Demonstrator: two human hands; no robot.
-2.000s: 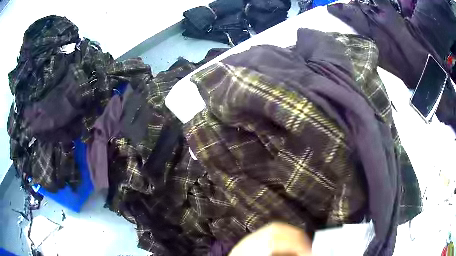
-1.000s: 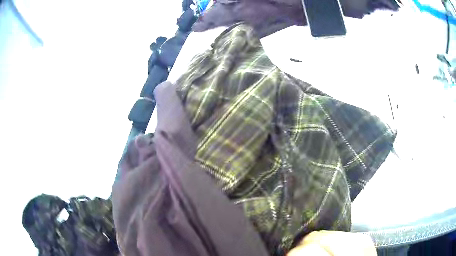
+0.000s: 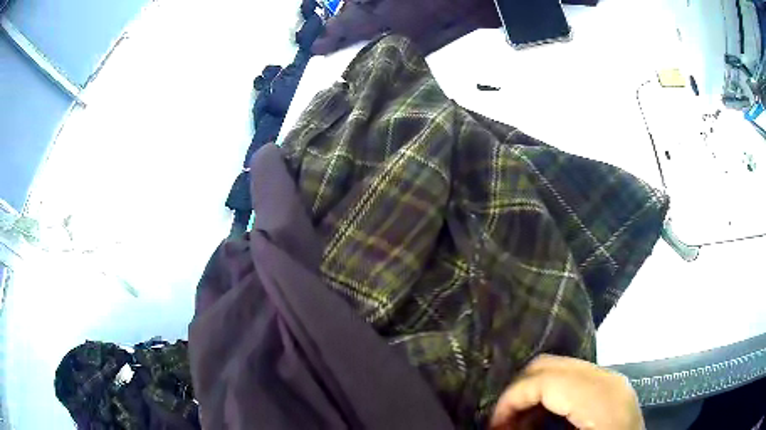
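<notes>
A half-made garment of dark olive-brown plaid (image 3: 521,252) with plain purple-brown lining (image 3: 294,336) fills the middle of the head view. Its plaid part spreads over the white table, with one corner pointing right. The lining hangs in folds on the left and runs out of the bottom edge. My right hand (image 3: 571,390), bare and cut off by the bottom edge, has its fingers curled on the plaid cloth at its lower right. My left hand is not in view.
A black phone (image 3: 533,21) lies by purple cloth (image 3: 403,21) at the top. The machine bed plate (image 3: 714,189) is at the right. A tape-marked table edge (image 3: 714,369) curves at lower right. A plaid heap (image 3: 92,378) is at lower left. Dark bundles (image 3: 269,109) line the table's left side.
The view has turned toward the machine bed. The garment now lies with lining left and plaid right, and the hand appears further right. Over the last second the garment has barely moved.
</notes>
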